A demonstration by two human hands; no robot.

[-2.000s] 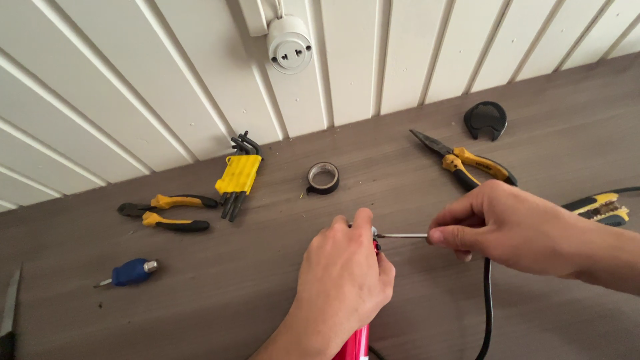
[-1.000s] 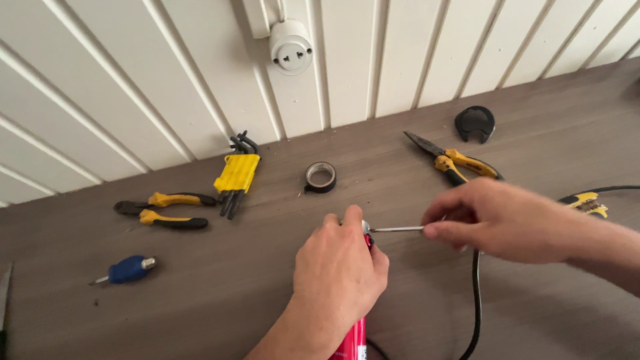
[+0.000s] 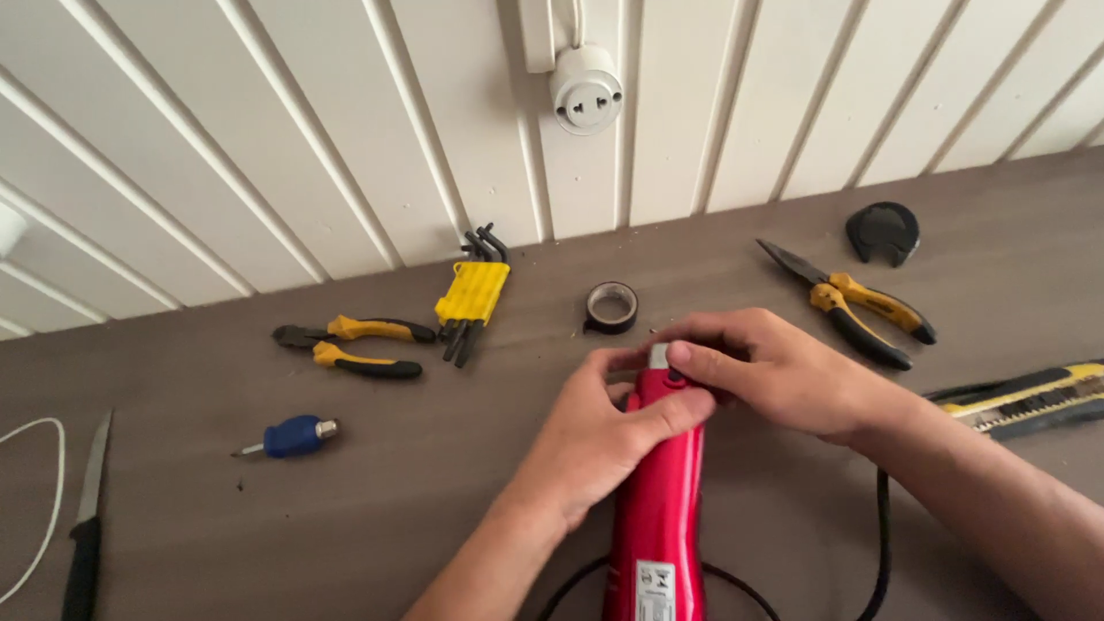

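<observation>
A red corded power tool (image 3: 657,509) with a label on its housing stands near the lower middle, its upper end between my hands. My left hand (image 3: 595,431) grips the housing from the left, thumb across its front. Around the top end, by a grey metal part (image 3: 660,355), are the thumb and fingers of my right hand (image 3: 759,366). Its fingertips behind the tool are partly hidden. A black cable (image 3: 881,552) runs below my right forearm. Just beyond my hands lies a roll of black tape (image 3: 611,308).
Diagonal cutters (image 3: 354,345), a yellow hex key holder (image 3: 473,291), a stubby blue screwdriver (image 3: 293,436) and a knife (image 3: 86,526) lie left. Right are long-nose pliers (image 3: 845,302), a black plastic piece (image 3: 883,233) and a utility knife (image 3: 1035,397). A socket (image 3: 586,90) is on the panelled wall.
My right hand has moved left onto the tool's top end; the thin metal shaft it held before is no longer visible. More of the red housing shows now.
</observation>
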